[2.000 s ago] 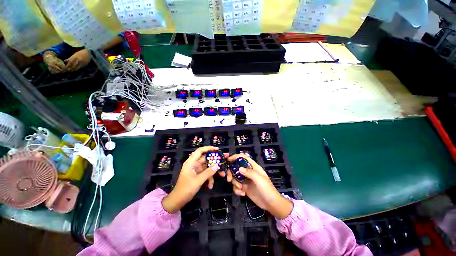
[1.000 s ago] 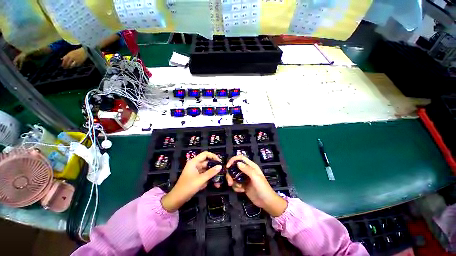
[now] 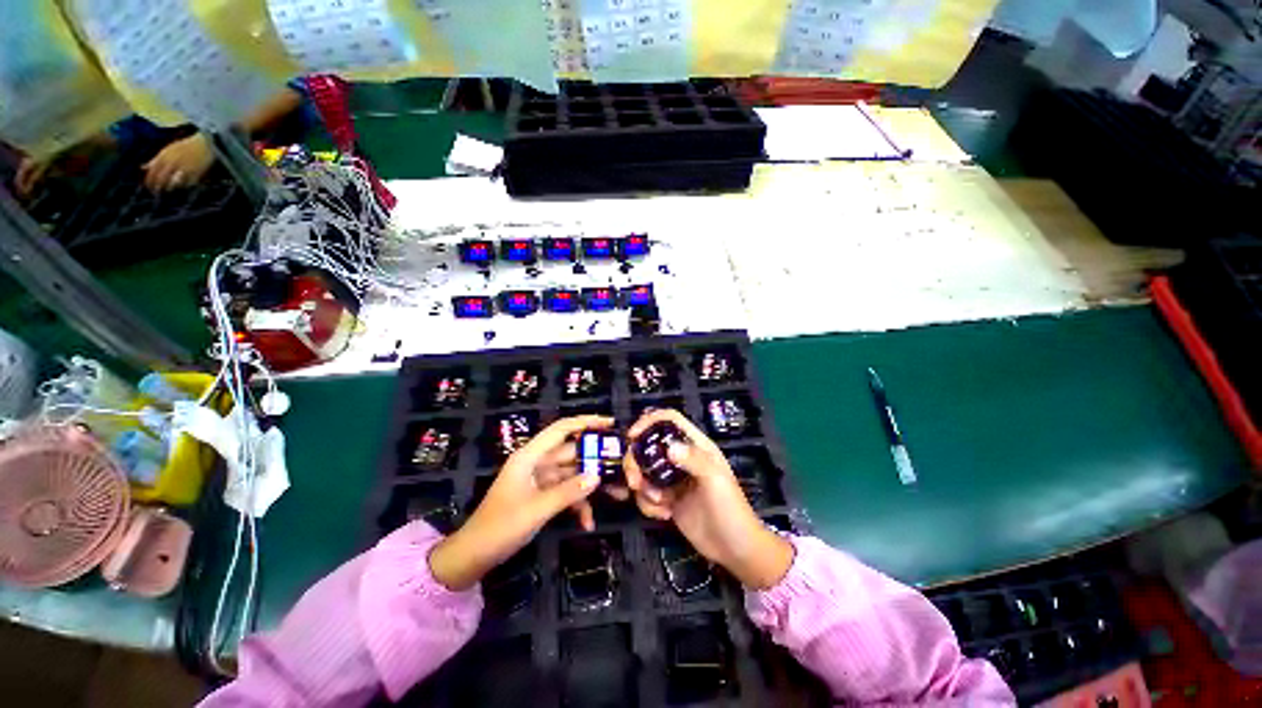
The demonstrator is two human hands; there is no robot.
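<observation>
My left hand (image 3: 533,491) holds a smartwatch body (image 3: 601,454) without a strap; its screen is lit blue and white. My right hand (image 3: 703,501) holds a second smartwatch (image 3: 657,454) with a dark screen showing small marks, its thumb on the front. Both watches are side by side above the black foam tray (image 3: 401,463). The tray's back pockets hold watches with lit coloured marks. Nearer pockets hold dark watches with shiny outlines. My hands and forearms hide part of the tray.
Two rows of small blue-red screens (image 3: 559,249) lie on the white sheet. Stacked black trays (image 3: 630,166) stand behind. Tangled cables (image 3: 325,228) and a pink fan (image 3: 58,505) are left. A pen (image 3: 893,426) lies right. Paper sheets (image 3: 616,35) hang above. Another person's hand (image 3: 177,162) shows upper left.
The left watch's screen went from colourful icons, through dark, to blue and white. Both hands still hold their watches close together. The view has shifted slightly.
</observation>
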